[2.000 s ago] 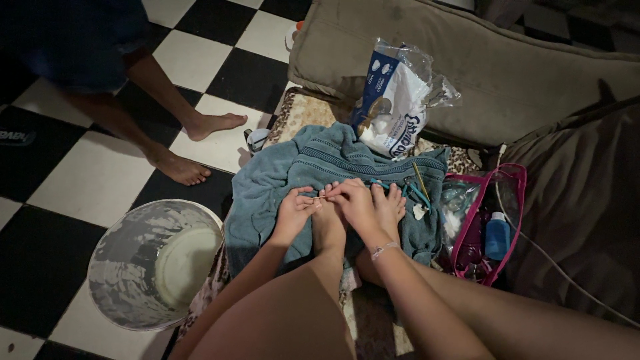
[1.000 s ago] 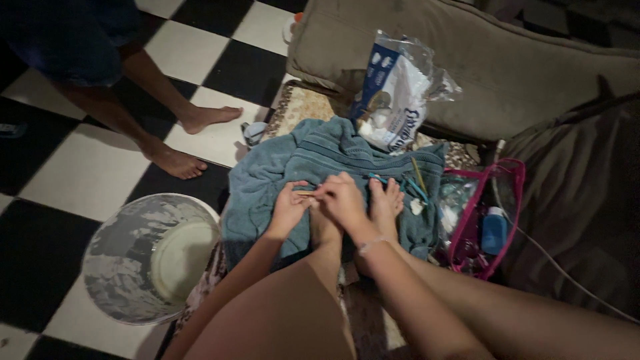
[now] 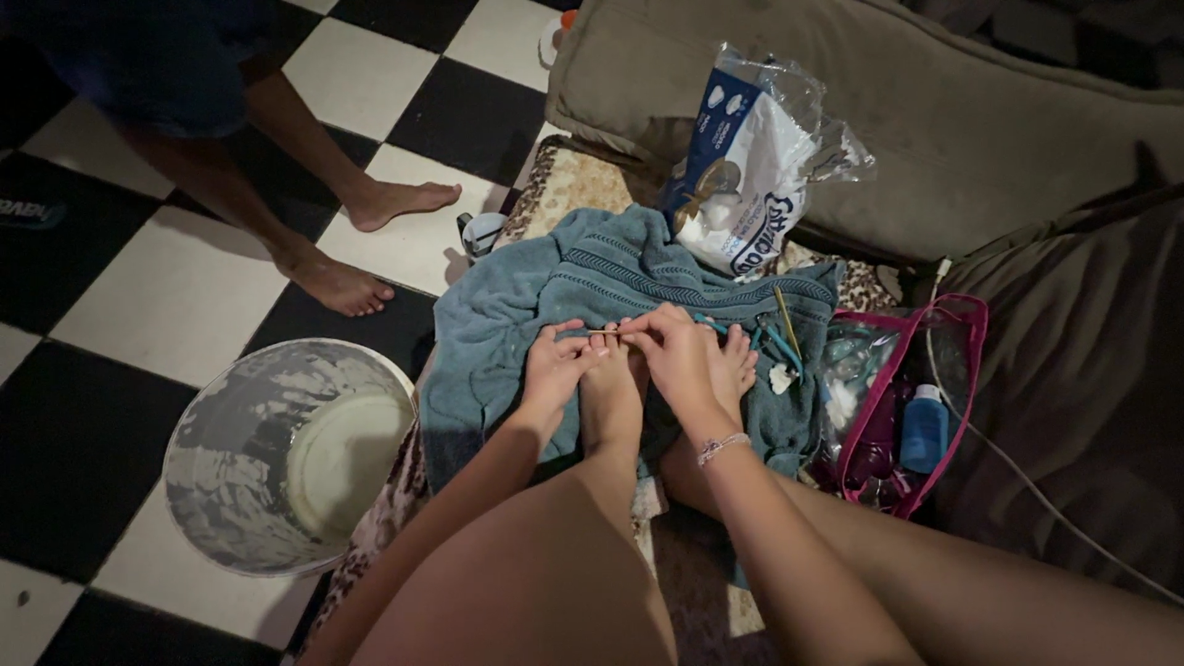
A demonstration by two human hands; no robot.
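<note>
Both my bare feet rest on a teal towel point(image 3: 601, 268). A thin wooden stick point(image 3: 603, 331) lies across the toes of my left-side foot point(image 3: 610, 398). My right hand point(image 3: 675, 356) pinches the stick's right end between thumb and fingers. My left hand point(image 3: 555, 365) is at that foot's big-toe-to-little-toe edge, its fingertips near the stick's left end and touching the toes; whether it grips anything is unclear. Beside the other foot point(image 3: 737, 361), a teal-handled tool point(image 3: 782, 342), another thin stick point(image 3: 786, 319) and a white cotton tuft point(image 3: 782, 377) lie on the towel.
A bucket point(image 3: 213, 444) with cloudy liquid stands on the checkered floor at left. Another person's bare feet point(image 3: 342, 277) are beyond it. An open plastic bag of cotton point(image 3: 740, 185) leans by the sofa cushion point(image 3: 925, 139). A pink-edged clear pouch point(image 3: 869, 407) holds a blue bottle point(image 3: 923, 435).
My hands stay at the same foot, with small finger movements around the toes. The other person's feet and the things on the towel have not plainly moved.
</note>
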